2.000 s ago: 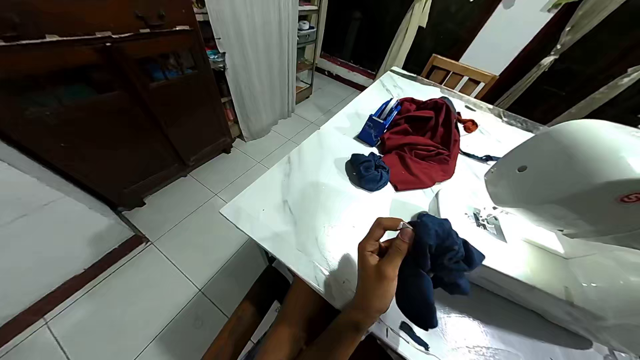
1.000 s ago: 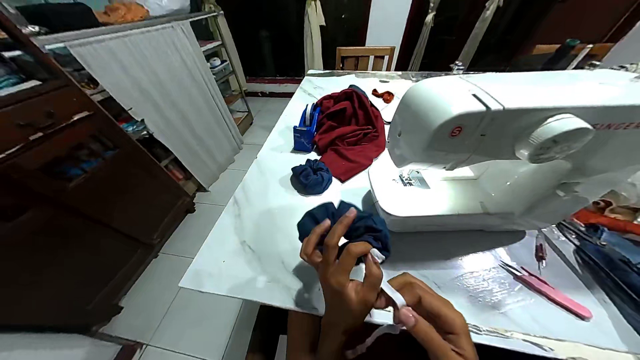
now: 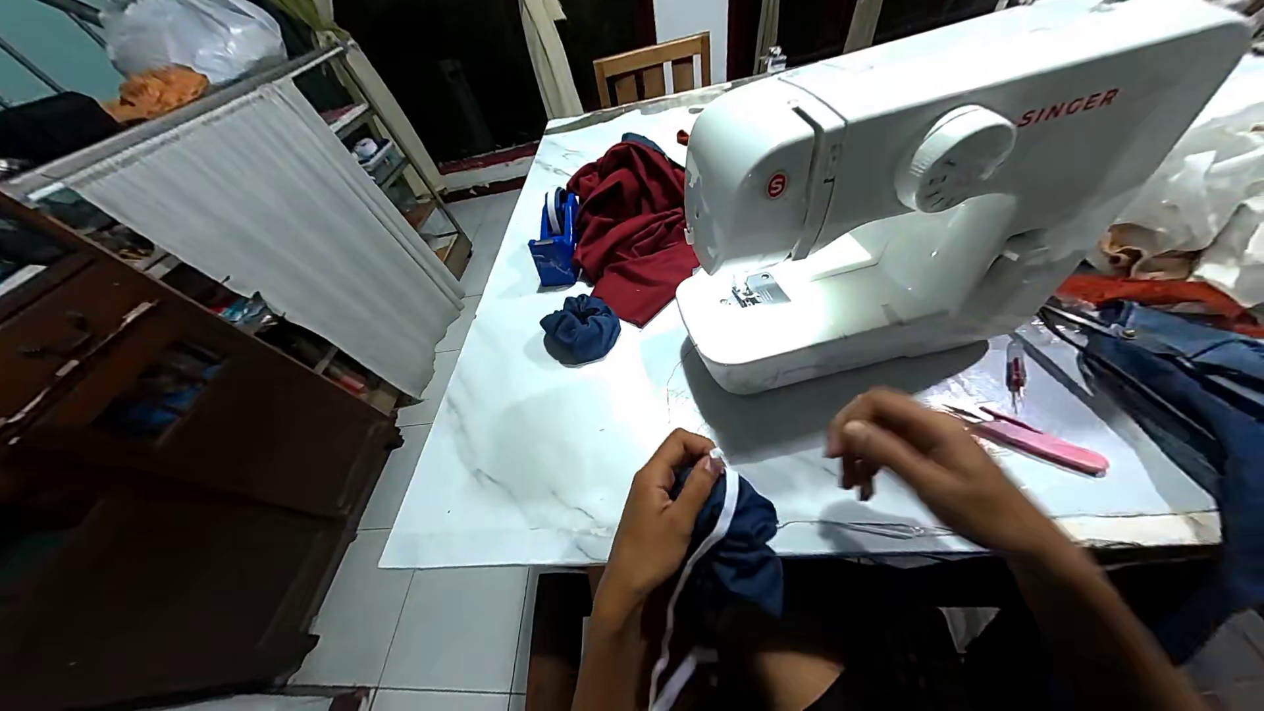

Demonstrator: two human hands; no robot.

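Near the table's front edge, my left hand (image 3: 667, 513) pinches a gathered navy fabric piece (image 3: 746, 543) together with a white elastic band (image 3: 719, 523), whose length hangs down toward my lap. My right hand (image 3: 918, 459) is raised over the table to the right, blurred, fingers bent; whether it holds anything small I cannot tell. A finished-looking navy scrunchie (image 3: 581, 329) lies on the white marbled table (image 3: 494, 474). Beyond it are dark red cloth (image 3: 637, 232) and a blue tape dispenser (image 3: 555, 242). Thin wire or thread (image 3: 889, 529) lies by the front edge.
A white Singer sewing machine (image 3: 849, 197) stands at the right of the table. Pink-handled tweezers or snips (image 3: 1047, 444) and a small red-handled tool (image 3: 1015, 373) lie before it. Blue denim (image 3: 1185, 385) is heaped at the far right. A wooden chair (image 3: 652, 74) stands behind the table.
My right hand has moved away from my left hand, to the right. The left hand still grips the navy fabric and white elastic. The view has swung considerably since the oldest frame.
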